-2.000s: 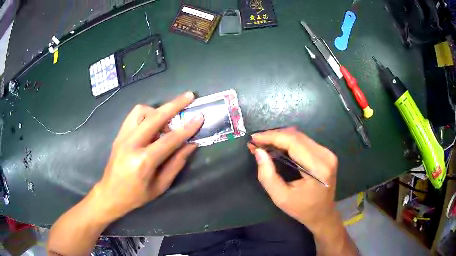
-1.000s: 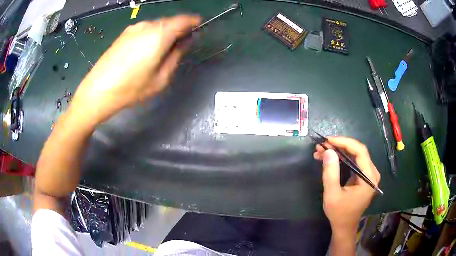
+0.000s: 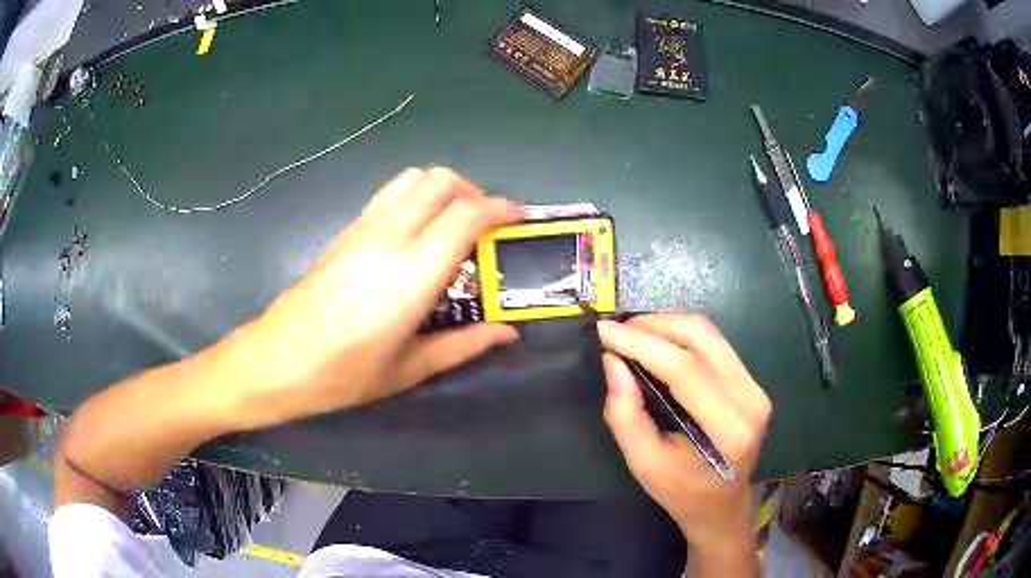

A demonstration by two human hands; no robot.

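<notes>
The front housing (image 3: 604,269), black with a yellow frame around its window, lies over the phone board in its white rear housing (image 3: 562,210), whose rim shows past the upper edge. The dark display (image 3: 537,262) shows through the window. My left hand (image 3: 396,288) holds the front housing by its left part, fingers above and thumb below, and covers much of the keypad end. My right hand (image 3: 684,412) holds dark tweezers (image 3: 681,418), their tips at the frame's lower right corner. I cannot tell if the tips touch it.
A battery (image 3: 544,52), a translucent grey piece (image 3: 613,72) and a black card (image 3: 670,57) lie at the back. A red-handled screwdriver (image 3: 829,266), a slim metal tool (image 3: 795,265), a blue tool (image 3: 834,145) and a green electric screwdriver (image 3: 938,373) lie right. Solder wire (image 3: 254,190) curves at left.
My left hand reached to the back left, then came back with the front housing, now over the board and display. My right hand keeps the tweezers near the phone's right end.
</notes>
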